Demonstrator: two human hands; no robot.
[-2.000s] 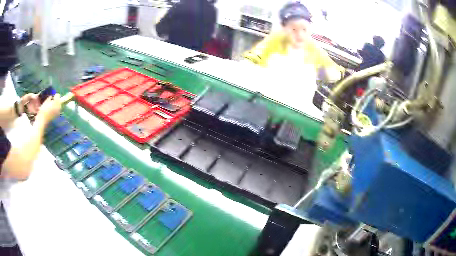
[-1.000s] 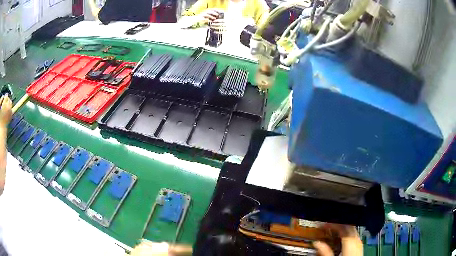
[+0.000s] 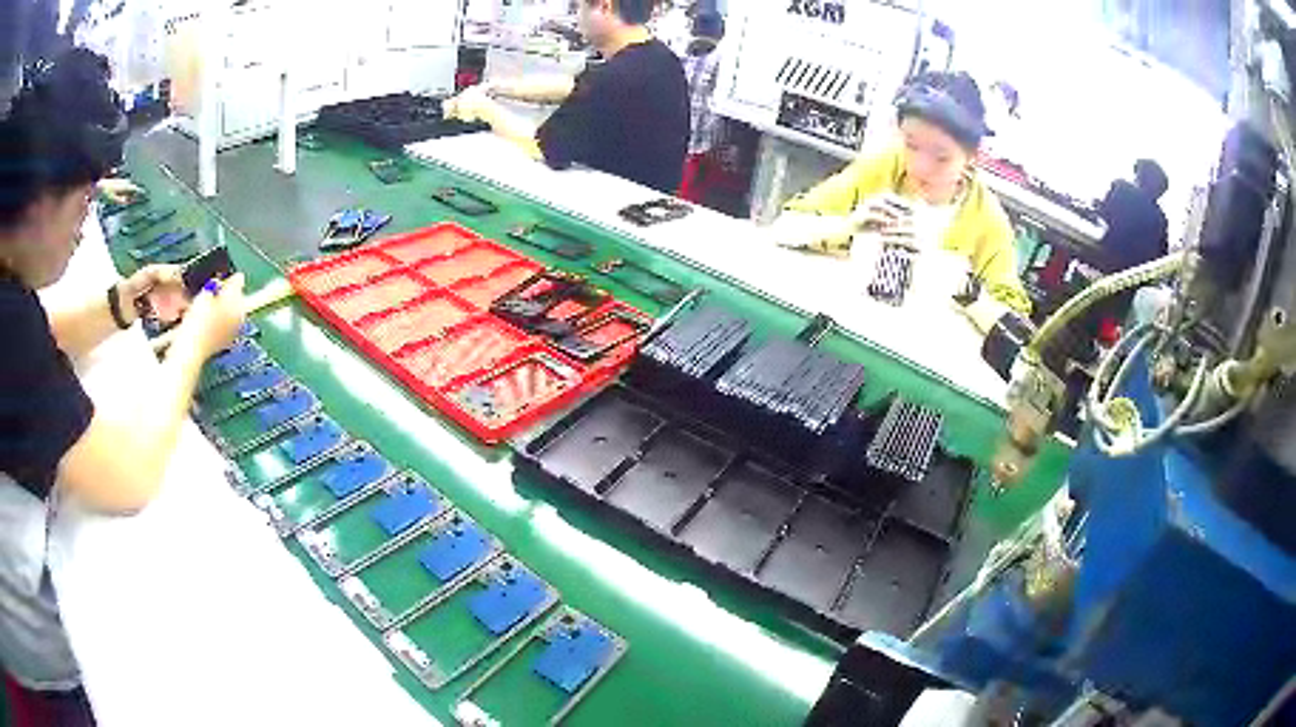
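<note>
Neither of my hands is in the picture. A row of grey phone frames with blue pads lies on the green bench mat; the nearest frame [image 3: 552, 665] is at the bottom centre, its lower end cut off by the picture's edge. The scuffed blue press housing [image 3: 1173, 568] is at the right, blurred. The black surround of the press base [image 3: 870, 687] shows at the bottom right. The press fixture is out of view.
A black divided tray [image 3: 739, 504] with stacked dark parts [image 3: 789, 381] lies beyond the frame row. A red tray [image 3: 427, 320] with loose black frames is left of it. One person [image 3: 57, 384] works at left, others across the bench. Hoses [image 3: 1123, 291] hang at right.
The view has swung left and up from the press. The fixture and both hands, partly visible a second ago, are out of the picture. The nearest frame now lies close beside the row.
</note>
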